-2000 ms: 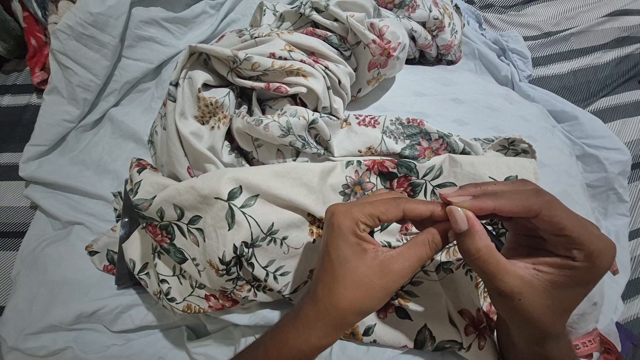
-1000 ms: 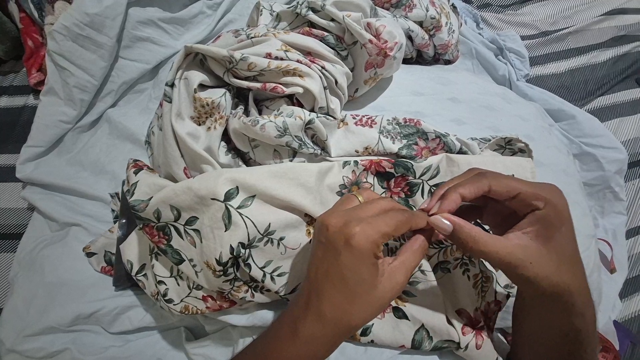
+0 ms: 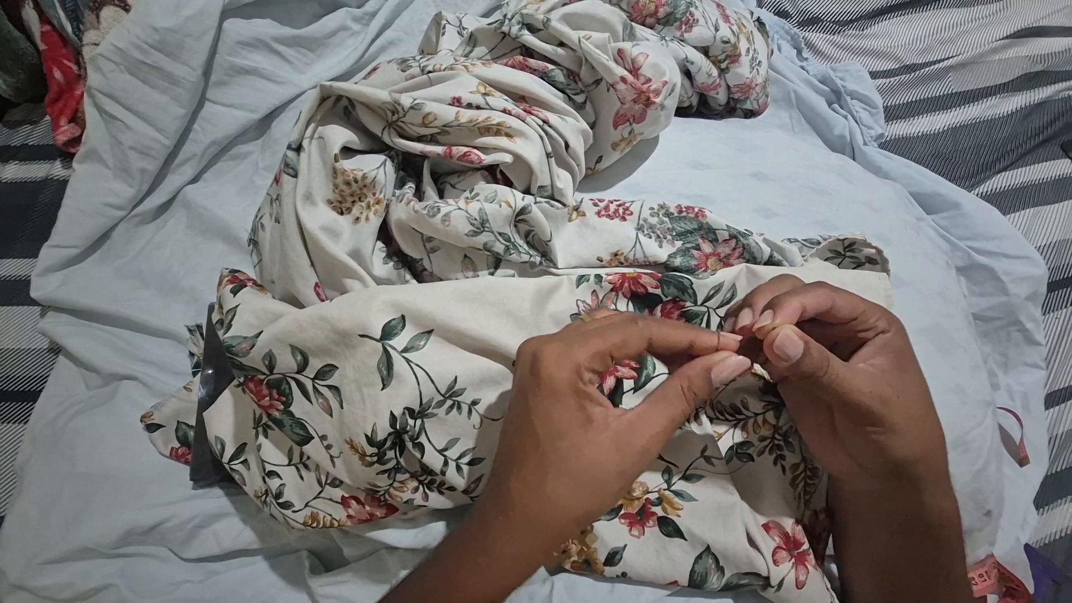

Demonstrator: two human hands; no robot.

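Note:
White floral fabric (image 3: 469, 335) lies bunched and folded beneath both hands. Over its right part, my left hand (image 3: 620, 394) has its thumb and index fingertips close together, with a thin dark line across the index fingertip. My right hand (image 3: 837, 368) meets it from the right, its thumb and fingers pinched close to the left fingertips. Anything between the fingertips is too small to identify; it could be thread or a needle. A dark, flat, shiny piece (image 3: 211, 402) shows at the fabric's left end.
A light blue sheet (image 3: 126, 335) lies under the fabric, over a striped dark and white cover (image 3: 946, 92). At right is a small reddish loop (image 3: 1017, 435); a pink measuring tape (image 3: 988, 578) sits at the lower right corner. Red cloth (image 3: 60, 92) is at upper left.
The fingers of both hands have shifted while staying close together. Since one second ago, the left index finger and thumb have extended toward the right fingertips. The floral fabric lies much as before.

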